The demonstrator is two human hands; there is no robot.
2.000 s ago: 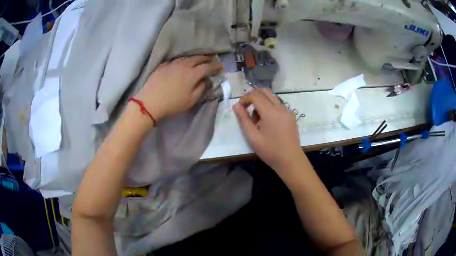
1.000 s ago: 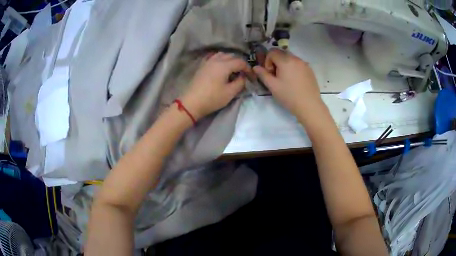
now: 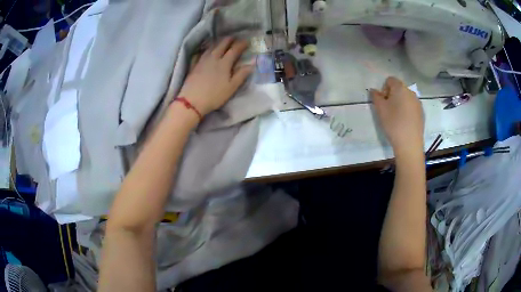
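A light grey garment panel (image 3: pixel 225 137) lies left of the needle and drapes over the table's front edge. My left hand (image 3: pixel 214 80) rests on it with fingers spread, just left of the presser foot (image 3: pixel 279 65). My right hand (image 3: pixel 398 111) is at the right of the machine bed, fingers bent together over the white strip (image 3: pixel 414 89). Only a bit of the strip shows; whether the fingers hold it is hidden. The cream sewing machine (image 3: pixel 445 28) stands behind. A shiny metal guide (image 3: pixel 308 106) with a wavy wire end lies right of the foot.
Thread snips (image 3: pixel 456 101) lie right of my right hand. Stacked grey pieces with a white sheet (image 3: pixel 61 134) are at the left. A clamp rod with blue clips (image 3: pixel 463 157) is at the right front edge, above hanging white-grey strips (image 3: pixel 477 217).
My right hand has moved from the presser foot rightwards to the white strip, covering most of it. My left hand has moved left and spread flat on the cloth. The metal guide is now uncovered.
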